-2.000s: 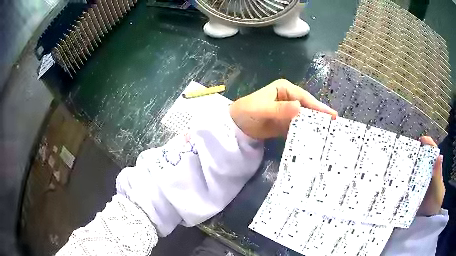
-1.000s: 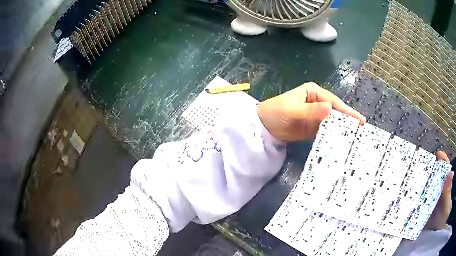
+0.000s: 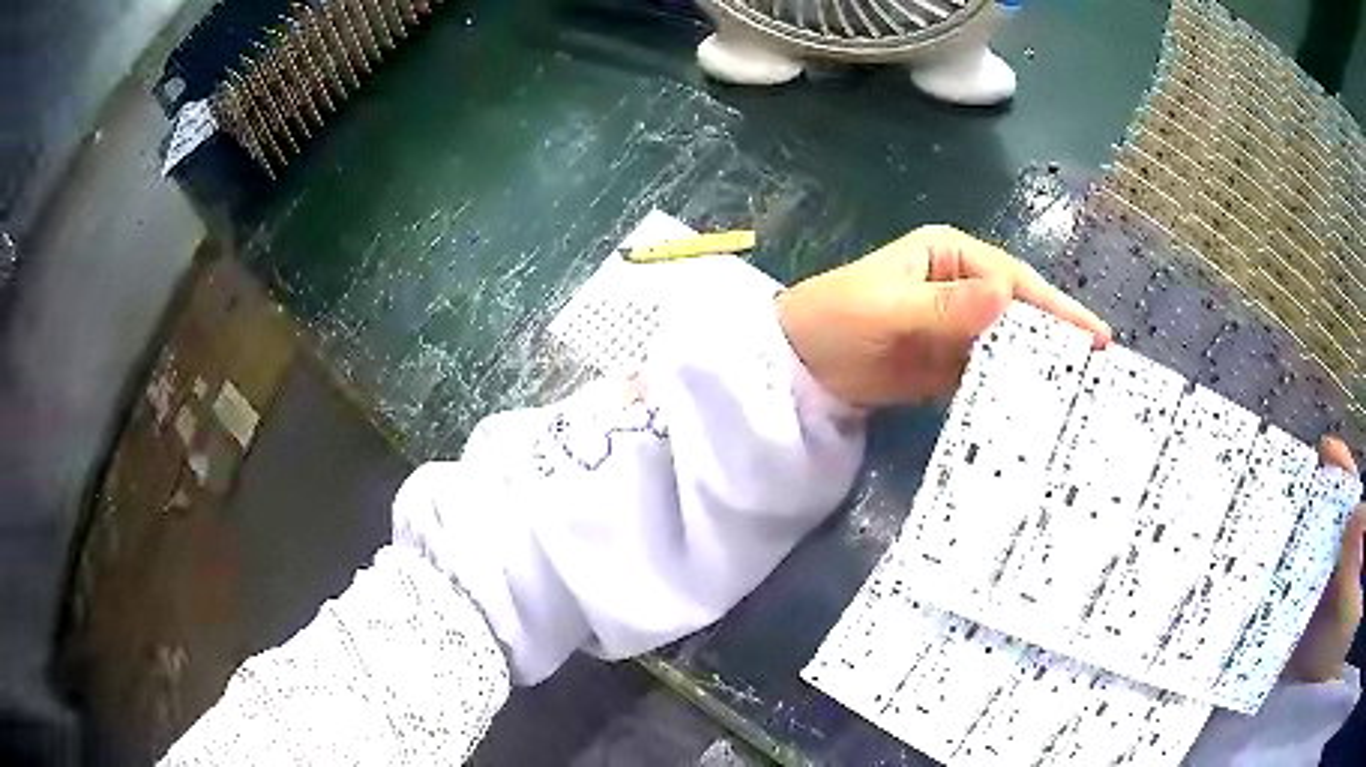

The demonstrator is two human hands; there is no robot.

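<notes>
A white PCB panel [image 3: 1131, 517] with small black marks is held up at the right of the view, tilted. My left hand [image 3: 899, 318] grips its upper left corner between thumb and fingers. My right hand [image 3: 1333, 577] holds its right edge and is partly cut off by the picture's edge. Another white panel [image 3: 959, 697] shows just below the held one and is partly covered by it; what supports it is hidden.
Racked panels [image 3: 1251, 180] stand behind the held panel, and more racked panels [image 3: 322, 75] at the upper left. A fan [image 3: 861, 30] stands at the back. A yellow marker [image 3: 689, 246] lies on a printed paper [image 3: 607, 312], partly behind my left sleeve.
Compared with two seconds ago, the whole view has shifted, so the hands, panel, fan and racks sit further right. Both hands keep their grip on the same panel.
</notes>
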